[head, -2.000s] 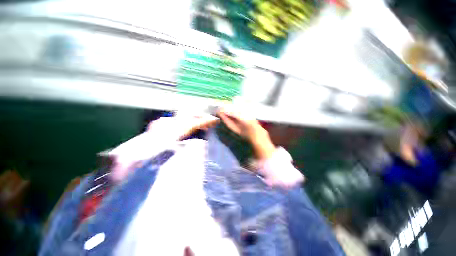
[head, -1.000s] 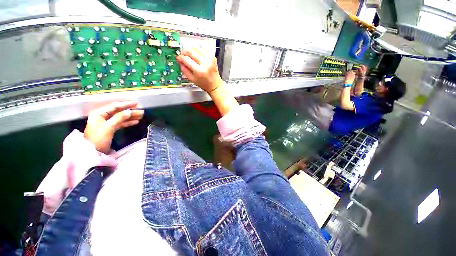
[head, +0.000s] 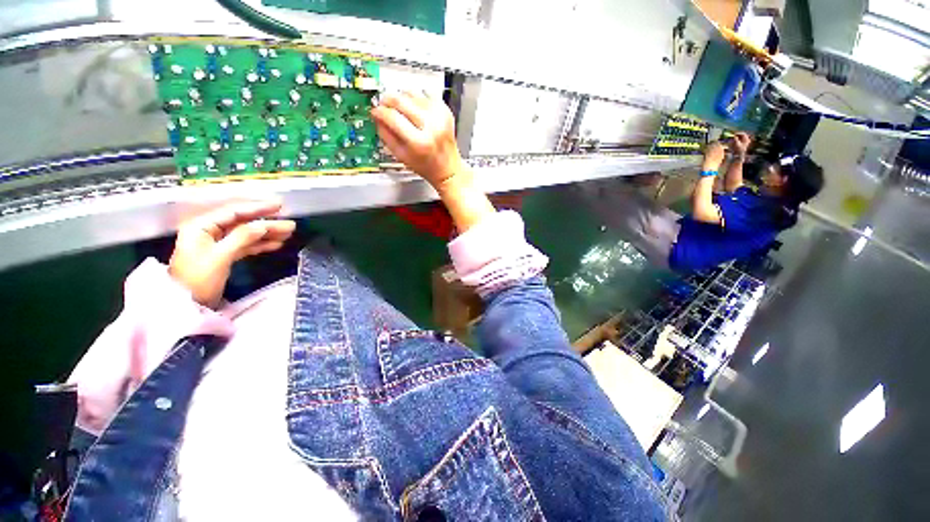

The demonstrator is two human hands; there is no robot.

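Note:
A green PCB panel (head: 250,114) lies between the conveyor rails (head: 107,196) at the upper left. It carries many small white-topped and blue parts, with a few yellow-and-black transformers (head: 342,80) near its upper right corner. My right hand (head: 418,135) is at the panel's right edge, fingertips bent and close to or touching it. Whether it grips the edge or a small part cannot be told. My left hand (head: 219,250) is near the rail's front edge below the panel, palm inward, fingers apart and empty.
Green mats (head: 367,12) lie behind the rail at the top. A dark green cable (head: 260,20) hangs above the panel. To the right, a person in blue (head: 714,224) works at another panel (head: 678,136) near a blue bin (head: 736,92). A wire rack (head: 704,316) and cardboard stand lower right.
My hands were close together before the rail in the blurred earliest view and are now apart. Over the last second, the panel and my right hand have shifted slightly right; my left hand is nearly unchanged.

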